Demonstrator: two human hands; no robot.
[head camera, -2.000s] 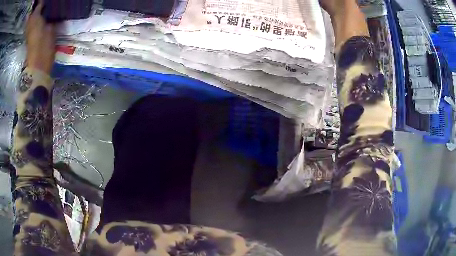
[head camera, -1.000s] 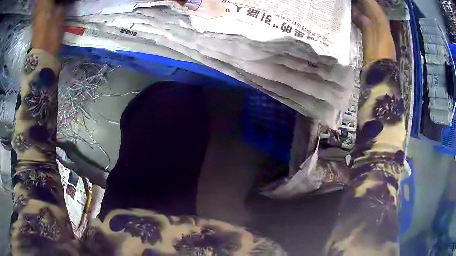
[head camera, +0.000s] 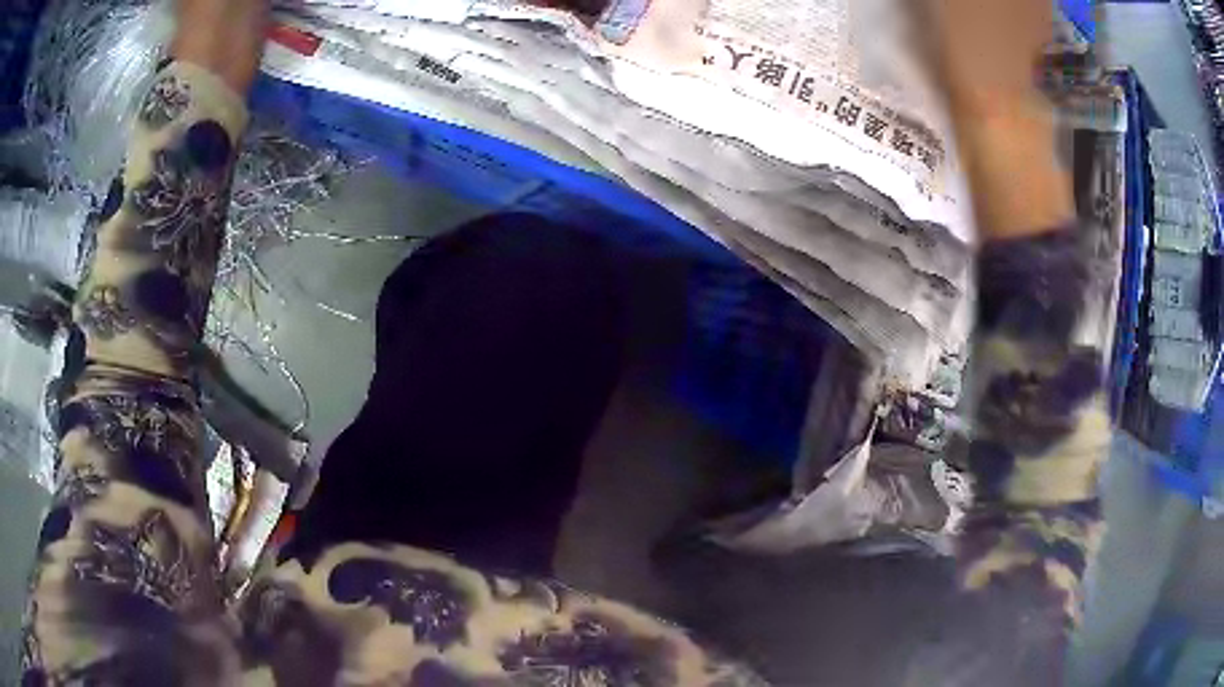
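A thick stack of newspaper sheets (head camera: 752, 148) with ragged edges and a printed headline lies at the top centre. It rests on a blue supporting crate (head camera: 456, 148). Both my hands are cut off by the top edge; mostly wrists and forearms show. My left wrist is at the stack's left end. My right forearm, blurred, crosses the stack's right end. What either hand holds is hidden.
Tangled shiny strands (head camera: 269, 242) hang left of the stack. Crumpled newspaper (head camera: 859, 497) hangs near my right knee. A blue crate (head camera: 1148, 349) with pale stacked pieces (head camera: 1181, 269) stands at far right. Printed papers (head camera: 255, 510) lie lower left.
The view has shifted, so the stack sits further right. The dark part seen by my left hand two seconds ago is out of view. My right hand has moved up past the top edge.
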